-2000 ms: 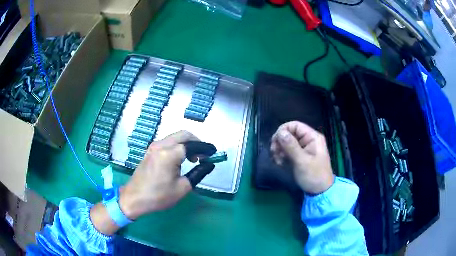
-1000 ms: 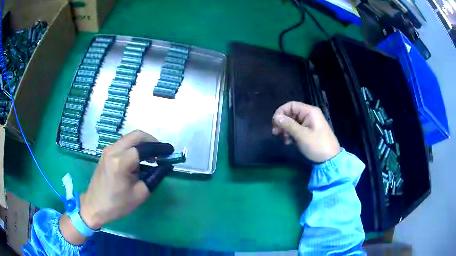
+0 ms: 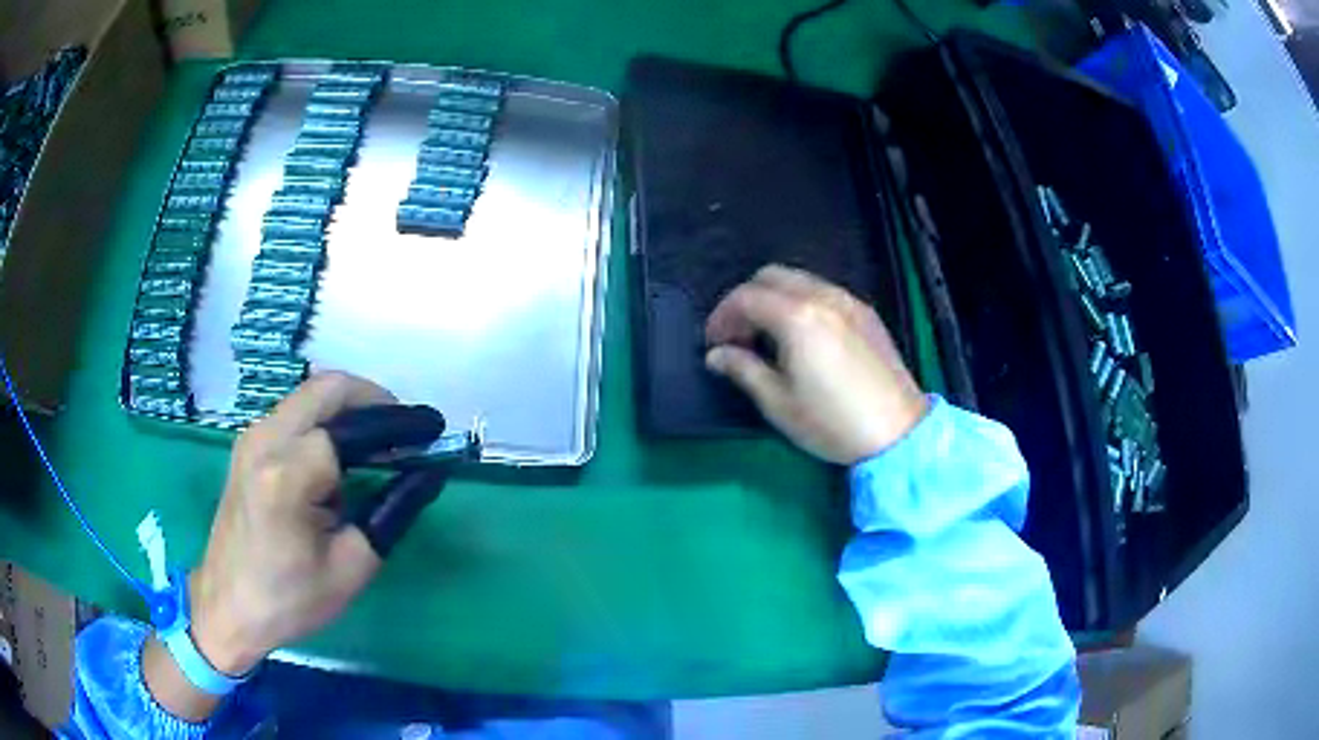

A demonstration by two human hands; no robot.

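My left hand (image 3: 304,499), with black finger cots, holds a dark green capacitor (image 3: 454,447) between thumb and fingers at the near edge of the metal tray (image 3: 492,318). Thin pale leads show at the capacitor's outer end. The tray holds three rows of green capacitors (image 3: 292,217); the right row is shorter. My right hand (image 3: 817,362) is bare and over the shallow black tray (image 3: 694,217). Its thumb and fingertips are close together; whether a tiny piece is between them cannot be told.
A deep black bin (image 3: 1172,289) at the right holds scattered green parts (image 3: 1114,369). A blue bin (image 3: 1230,217) stands behind it. An open carton (image 3: 94,188) with green parts is cut off at the left. A blue cord (image 3: 58,484) runs to my left wrist.
The view has shifted, so the trays sit higher and further left. My right hand has moved left over the black tray and its fingers point lower. My left hand keeps its hold on the capacitor.
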